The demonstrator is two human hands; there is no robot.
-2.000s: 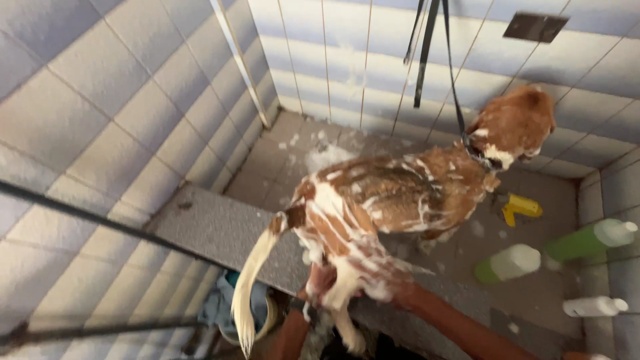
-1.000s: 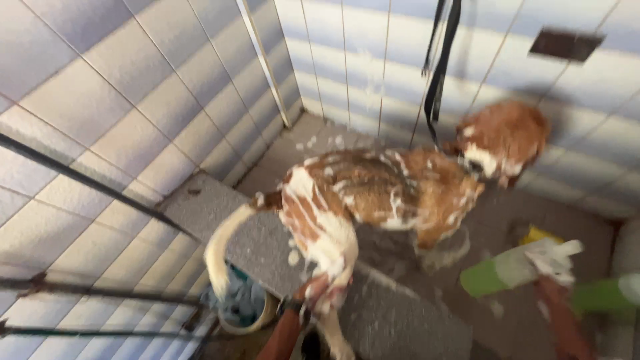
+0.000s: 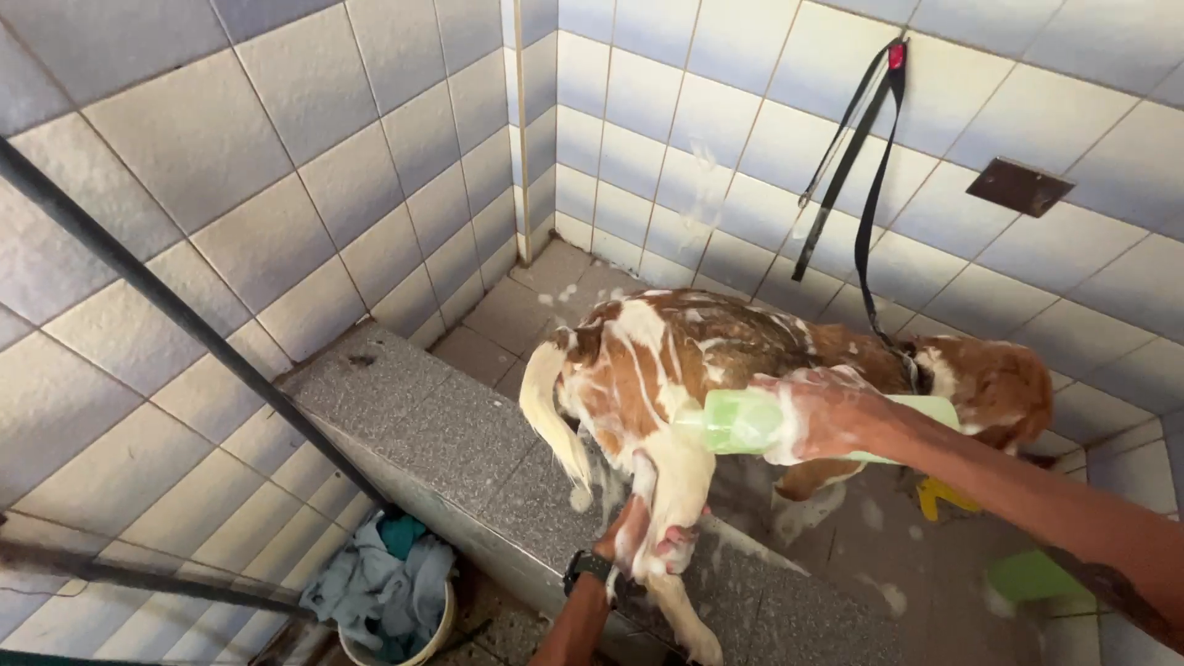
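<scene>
A brown and white dog (image 3: 647, 351), wet and streaked with lather, stands with its head to the right and its tail hanging at the left. My left hand (image 3: 638, 536), with a watch on the wrist, is closed around one of its hind legs, and some fingers are hidden behind the leg. In my right hand (image 3: 823, 412), covered in suds, is a green plastic bottle (image 3: 735, 421), tilted on its side with its narrow end against the dog's white thigh. A black leash (image 3: 869, 213) runs from the dog's neck up to the wall.
A speckled stone ledge (image 3: 416, 407) crosses below the dog. At lower left a bucket (image 3: 444, 629) holds grey-blue cloths (image 3: 384, 578). A black bar (image 3: 185, 319) slants past the tiled wall. Another green bottle (image 3: 1041, 573) and a yellow object (image 3: 943, 498) are at the right.
My right hand was low on the dog two seconds ago, then at the bottles on the right; now it holds one over the dog's hindquarters. My left hand stays at the hind leg.
</scene>
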